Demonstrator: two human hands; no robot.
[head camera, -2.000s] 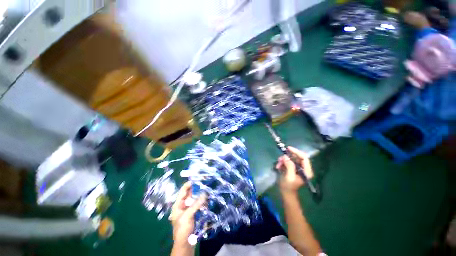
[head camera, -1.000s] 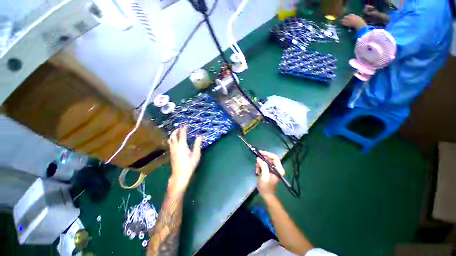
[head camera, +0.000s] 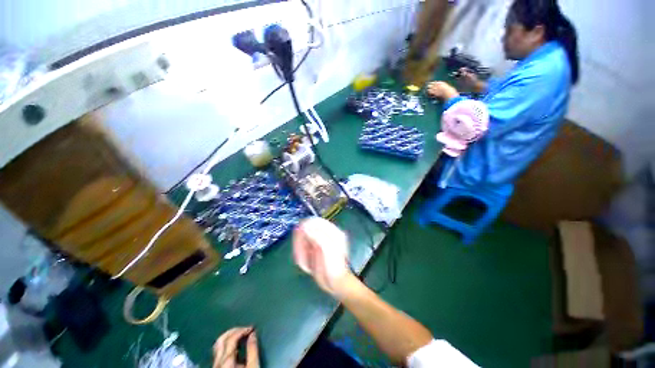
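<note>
A blue circuit-board stack (head camera: 258, 208) with white leads and discs lies at the back of the bench, left of the grey-brown metal box (head camera: 314, 188). My right hand (head camera: 323, 251) is blurred, its fingers curled, in front of the metal box; no soldering iron shows in it, and I cannot tell if it holds anything. My left hand (head camera: 235, 350) is low, cut off by the bottom edge. Something dark shows between its fingers, too unclear to name. A pile of white-wired discs (head camera: 166, 356) is partly cut off to its left.
A brown wooden box (head camera: 108, 208) and a tape ring (head camera: 143, 305) are at the left. A clear bag (head camera: 373, 196) lies right of the metal box. Black cable (head camera: 393, 255) hangs at the bench edge. A person in blue (head camera: 513, 108) sits beyond, near a pink fan (head camera: 464, 123) and a blue stool (head camera: 467, 208).
The view has swung up and right. My left hand has left the board stack and is low near the front. My right hand is nearer the metal box, and the iron no longer shows in it.
</note>
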